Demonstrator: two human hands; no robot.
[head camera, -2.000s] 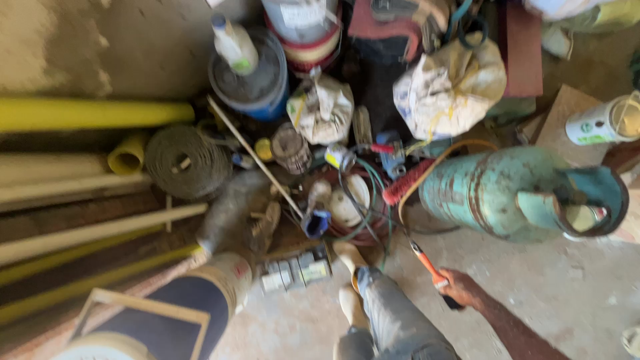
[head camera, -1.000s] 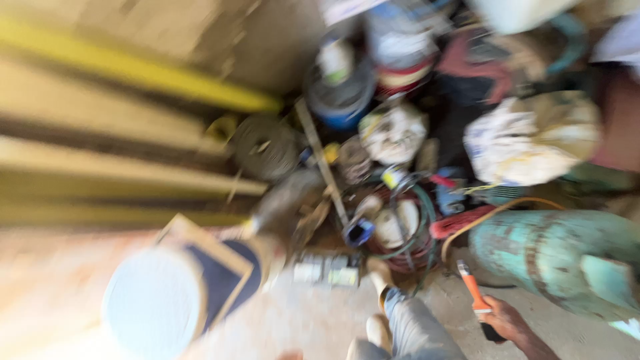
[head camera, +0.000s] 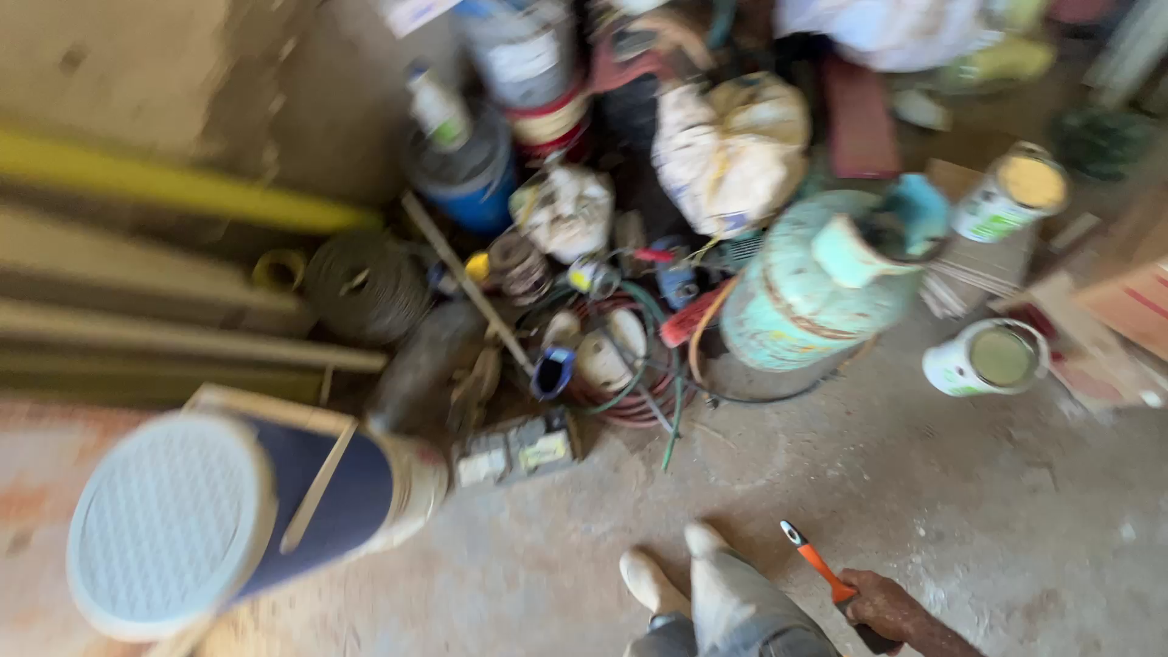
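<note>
Low on the right, my right hand (head camera: 881, 605) is closed around a paintbrush (head camera: 826, 566) with an orange and black handle. Its narrow end with a hanging hole points up and left, and dark bristles show below my hand. My left hand is out of sight. Left of the brush are my light shoes (head camera: 653, 582) and grey trousers. Above the hand, a rusty turquoise gas cylinder (head camera: 789, 301) stands on the concrete floor. Right of the cylinder are two open paint cans, one (head camera: 990, 358) with greenish contents and one (head camera: 1013, 192) with a yellowish top.
A large lidded drum (head camera: 173, 525) stands at lower left with a wooden frame (head camera: 319, 484) against it. Hoses (head camera: 675, 401), a battery-like block (head camera: 516, 449), a wire coil (head camera: 365, 285) and a blue bucket (head camera: 474, 187) crowd the middle. A cardboard box (head camera: 1131, 283) lies right.
The gas cylinder, lying tilted in the earlier frames, now appears more upright, though the view has shifted. My right hand still holds the brush.
</note>
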